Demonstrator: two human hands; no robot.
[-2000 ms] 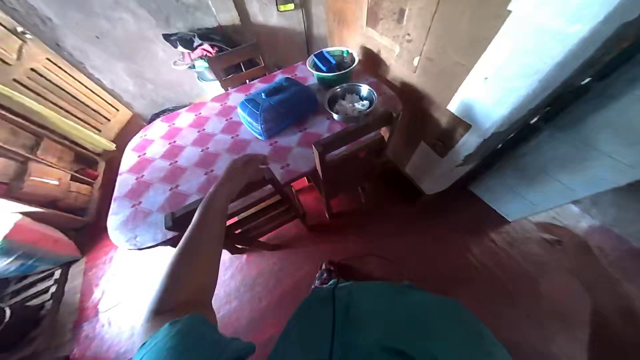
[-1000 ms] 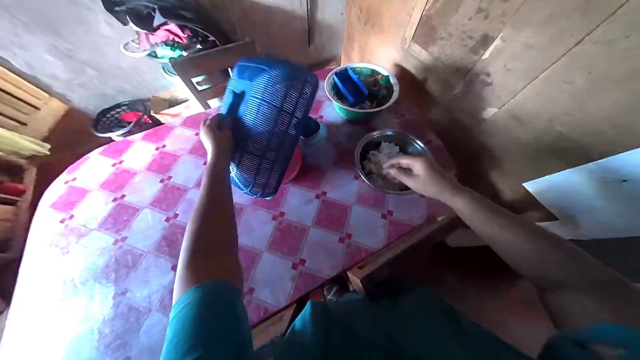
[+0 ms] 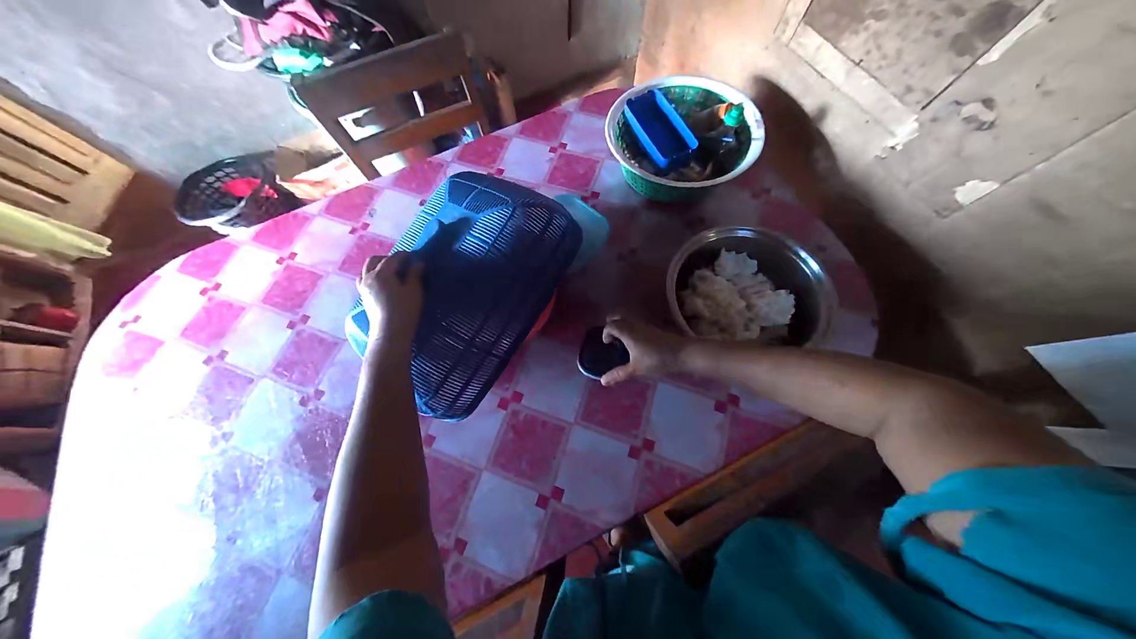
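Observation:
My left hand [image 3: 391, 288] grips the side of a blue slatted plastic food cover [image 3: 488, 275], which is tilted over the table. Part of a light-blue item [image 3: 581, 232] shows behind the cover, and a bit of red shows at its lower right edge. My right hand [image 3: 643, 349] has its thumb and fingers around a small dark round bowl or cup [image 3: 603, 352] on the checked tablecloth. Just right of that hand stands a metal bowl [image 3: 821, 275] holding white food that looks like cooked rice [image 3: 737, 297].
A green basket with a white rim [image 3: 754, 133] holds a blue plastic container [image 3: 660, 131] and a bottle. Wooden chairs stand at the far side [image 3: 399, 93] and near edge [image 3: 754, 488] of the pink-and-white table [image 3: 293, 355]. A black basket [image 3: 235, 191] sits beyond the table.
My left hand has lifted the food cover from where it lay on the table. My right hand has moved left from the metal bowl to the small dark one. The view is closer to the table.

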